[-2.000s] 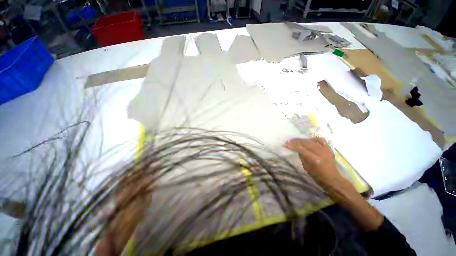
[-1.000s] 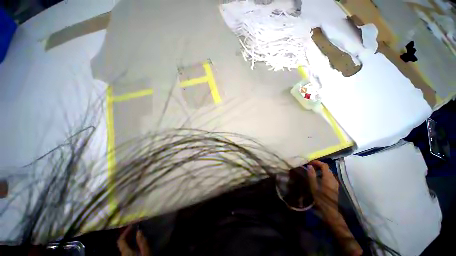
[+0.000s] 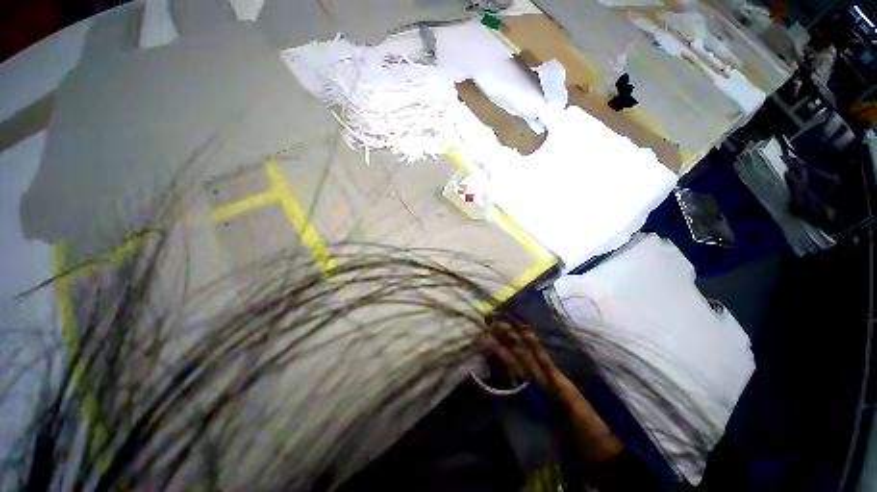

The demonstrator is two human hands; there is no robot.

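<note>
The grey board (image 3: 173, 106) lies flat on the white table, with yellow tape lines (image 3: 298, 226) on its near part. My right hand (image 3: 514, 351) is at the table's near edge, below the tape corner, blurred and partly behind dark hair strands. It is beside a pale ring (image 3: 500, 387); whether it holds the ring or anything else is unclear. The translucent glue bottle (image 3: 468, 195) lies on the board's right side, by the tape. A heap of narrow white strips (image 3: 394, 106) lies beyond it. My left hand is not in view.
White panels (image 3: 596, 192) lie right of the bottle, with a brown piece (image 3: 502, 120) among them. A black scrap (image 3: 623, 91) lies farther right. A panel stack (image 3: 664, 336) is lower down, with a clear shiny packet (image 3: 705, 216) behind it. Hair strands cross the near view.
My hands went from over the board to the near table edge. My left hand has since left the view. The view has turned right. The bottle rests in the same spot as one second ago.
</note>
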